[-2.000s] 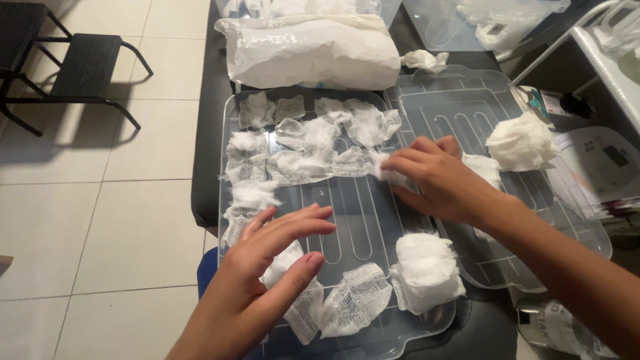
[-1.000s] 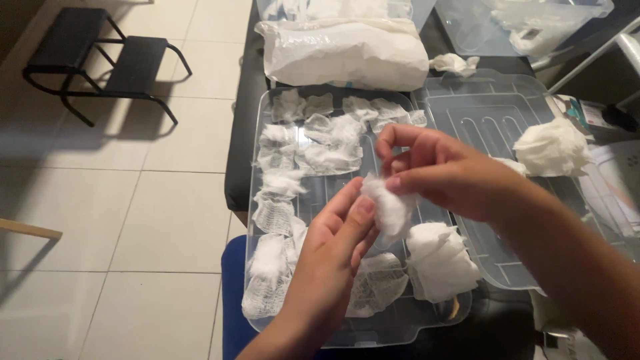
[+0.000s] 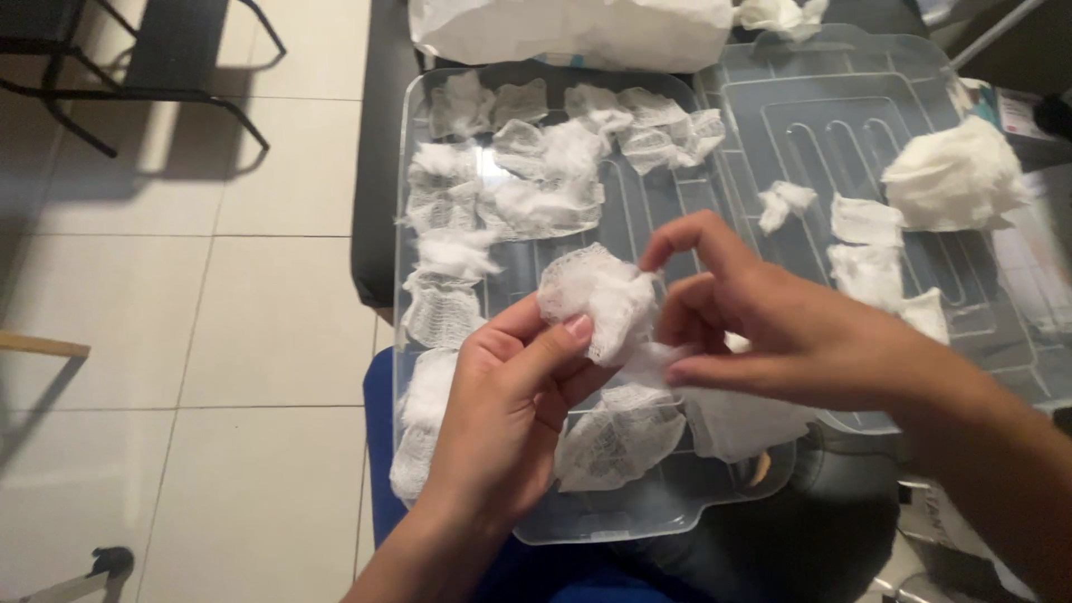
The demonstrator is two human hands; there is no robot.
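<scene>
My left hand (image 3: 519, 394) pinches a piece of white gauze with cotton on it (image 3: 599, 306) between thumb and fingers, above a clear plastic lid (image 3: 603, 523). Just right of it is my right hand (image 3: 745, 318), fingers curled; its index fingertip is at the gauze edge, and whether it grips anything is unclear. Gauze pieces, several with cotton tufts (image 3: 544, 201), lie along the lid's left and far parts. A loose gauze piece (image 3: 624, 440) and a stack of white gauze (image 3: 745, 423), partly hidden by my right hand, lie at the near side.
A second clear lid (image 3: 829, 75) on the right bears a large cotton wad (image 3: 955, 176), folded gauze (image 3: 867, 272) and a small tuft (image 3: 785, 205). A white plastic package (image 3: 578, 29) lies behind the lids. A black step stool (image 3: 176, 50) stands on the tiled floor at left.
Two seconds ago my hands were apart, the right one at cotton on the lid. A second ago they came together over cotton. Now gauze with cotton is in my left hand.
</scene>
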